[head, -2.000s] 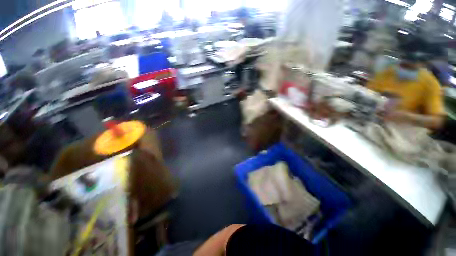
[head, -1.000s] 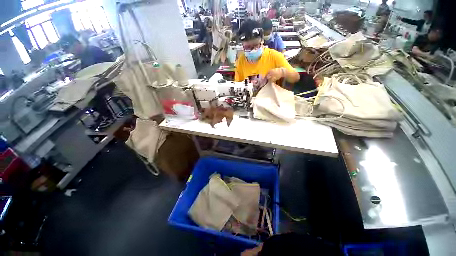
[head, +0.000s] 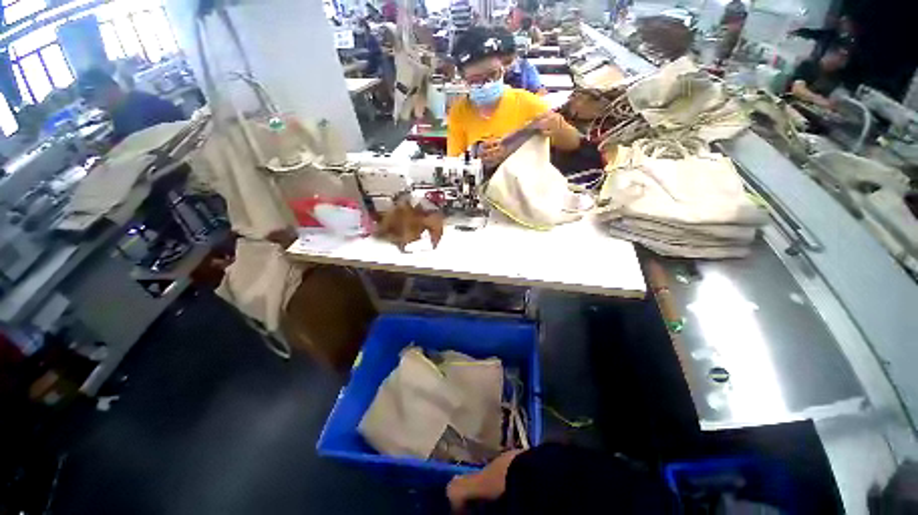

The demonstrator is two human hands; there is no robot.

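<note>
A blue plastic bin (head: pixel 347 414) stands on the floor in front of me. Beige fabric bags (head: pixel 423 397) with some yellow edging lie loosely in it, with thin straps at its right side. At the bottom edge, a black sleeve (head: pixel 594 488) and a short stretch of bare arm (head: pixel 483 485) show just below the bin's front rim. The arm is blurred and cut off, and I make out no fingers. My left hand is out of the picture. My right hand is not visible either.
Across the bin, a person in yellow (head: pixel 503 116) holds a beige bag (head: pixel 533 186) at a white table (head: pixel 523 264) with a sewing machine (head: pixel 403 179). Bags are stacked (head: pixel 684 206) at its right end. A shiny metal counter (head: pixel 795 347) runs along the right.
My view has swung right from the machine and reel to the bin and the other person's table. The bin now sits slightly further left, and more bare arm shows.
</note>
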